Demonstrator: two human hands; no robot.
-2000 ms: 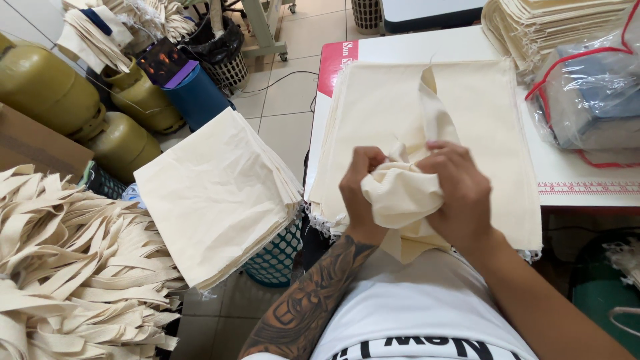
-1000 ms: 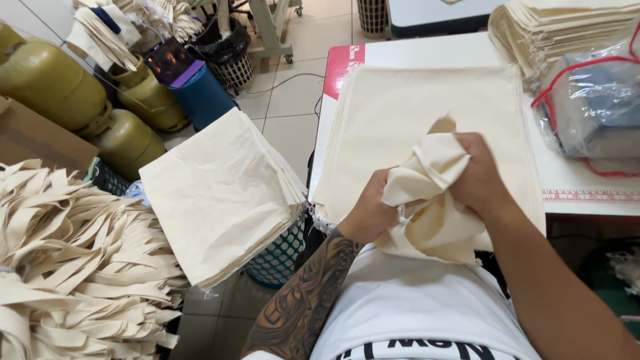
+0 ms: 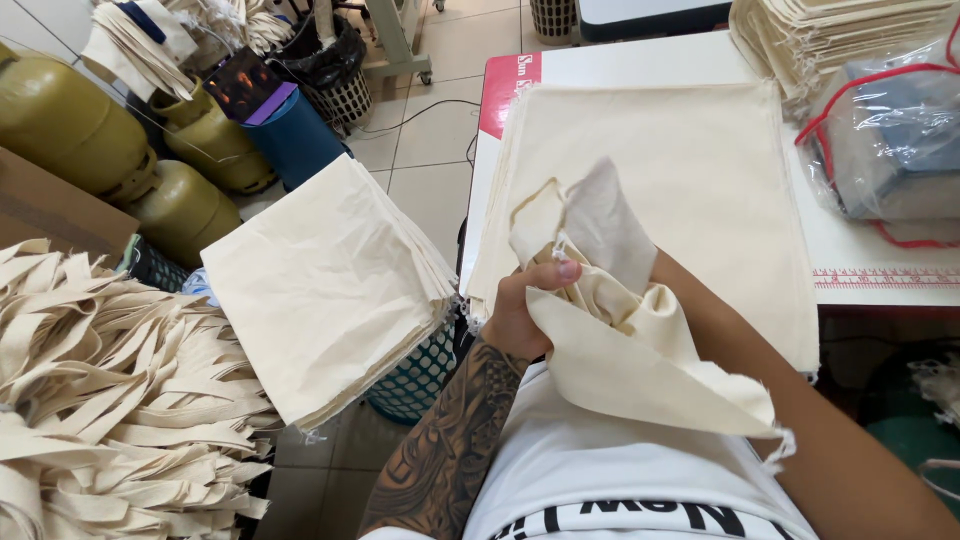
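Note:
A bunched cream fabric piece (image 3: 622, 352), with loose threads at its corners, hangs between my arms over the near edge of the table. My left hand (image 3: 529, 304) grips its gathered upper part, thumb on top. The fabric covers my right hand, which seems to be inside or behind it; only the forearm shows. Beneath and beyond lies a stack of flat cream fabric pieces (image 3: 660, 150) on the white table. A second stack of cream fabric (image 3: 330, 277), with frayed edges, rests on a teal perforated basket (image 3: 412, 375) left of the table.
A heap of cream fabric strips (image 3: 135, 405) fills the lower left. Behind it are a cardboard box (image 3: 52, 210) and several yellow-green gas cylinders (image 3: 67, 127). On the table's right stand a clear plastic bag with red trim (image 3: 892, 142) and more folded fabric (image 3: 832, 45).
The fabric, bunched up between both hands earlier, now hangs more spread out, with a corner toward the lower right. My right hand, visible before, has gone out of sight behind or into it.

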